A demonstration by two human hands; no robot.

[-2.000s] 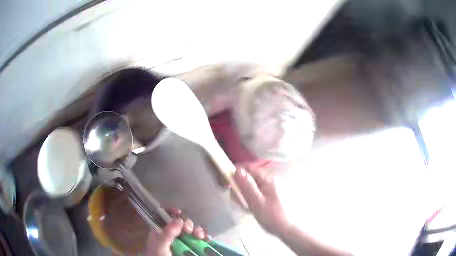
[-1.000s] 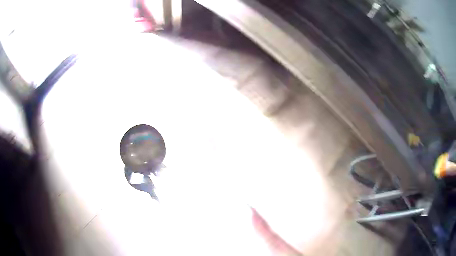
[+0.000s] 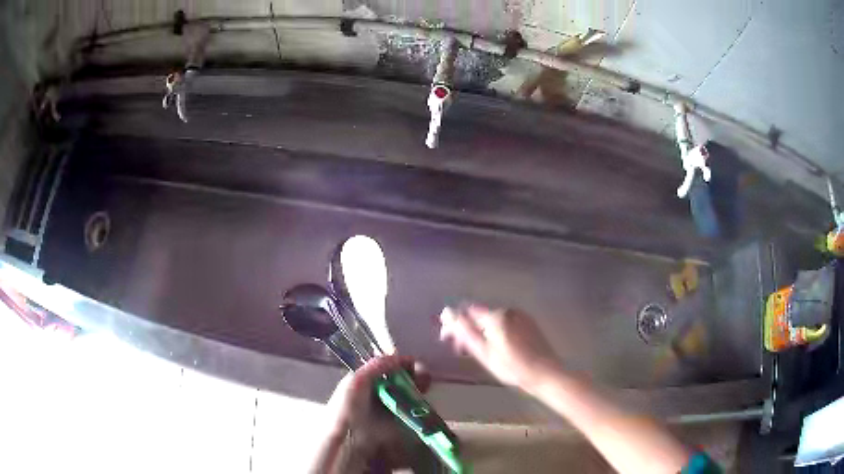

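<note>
My left hand (image 3: 370,393) is closed around several utensils held over the front edge of the long steel sink (image 3: 231,250). These are soup ladles (image 3: 309,311) with steel bowls and green handles, and a white rice paddle (image 3: 364,278). The ladle and paddle heads point up and away from me over the basin. My right hand (image 3: 490,343) is to the right of them over the sink, slightly blurred, fingers partly extended. It holds nothing that I can see. A water tap (image 3: 437,116) with a red dot is on the wall pipe behind.
More taps stand on the pipe at left (image 3: 178,91) and right (image 3: 692,162). Round drains are at the sink's left (image 3: 97,230) and right (image 3: 651,321). Yellow scraps lie near the right drain. An orange and grey item (image 3: 798,315) is past the sink's right end.
The view has moved from the counter with bowls, across a glaring bright area, to the trough sink. The paddle, earlier at my right hand, is now with the ladles in my left hand.
</note>
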